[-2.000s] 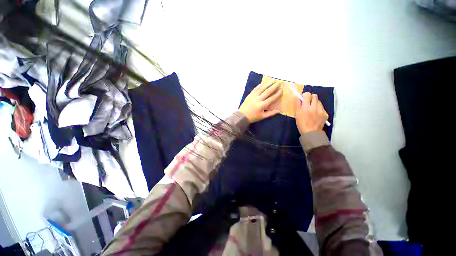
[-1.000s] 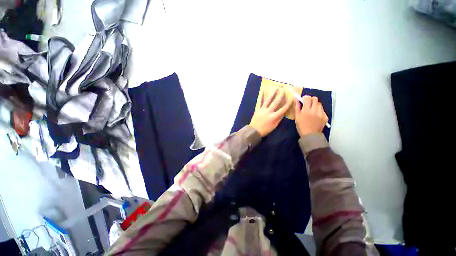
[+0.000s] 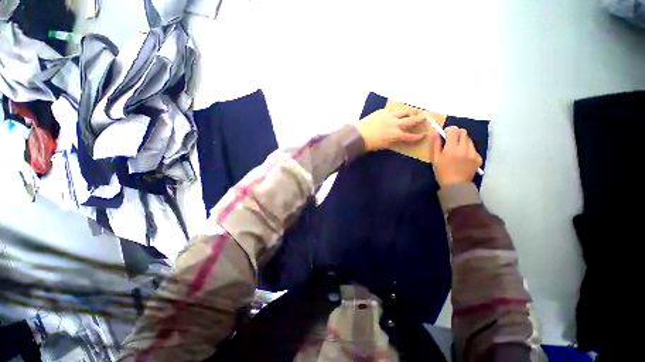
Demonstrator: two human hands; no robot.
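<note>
A navy trouser panel [image 3: 382, 212] lies flat in front of me, its top edge away from me. A tan card template [image 3: 417, 146] lies on it near that edge. My left hand [image 3: 389, 129] rests on the template's left part, fingers slightly spread, pressing it flat. My right hand [image 3: 456, 154] grips a thin white marking pen [image 3: 436, 128]. The pen's tip is over the template's upper part; whether it touches is hard to tell. A second navy panel [image 3: 237, 141] lies to the left, partly under my left sleeve.
A heap of grey-white and dark garment pieces [image 3: 134, 106] lies at left on the white table [image 3: 339, 49], with a red-orange bundle [image 3: 40, 150] beside it. Black panels [image 3: 612, 212] lie at the right edge. Blurred dark strands cross the lower left.
My left hand has moved up and turned more sideways on the template. The right hand still holds the pen near the same spot. The whole view has shifted slightly.
</note>
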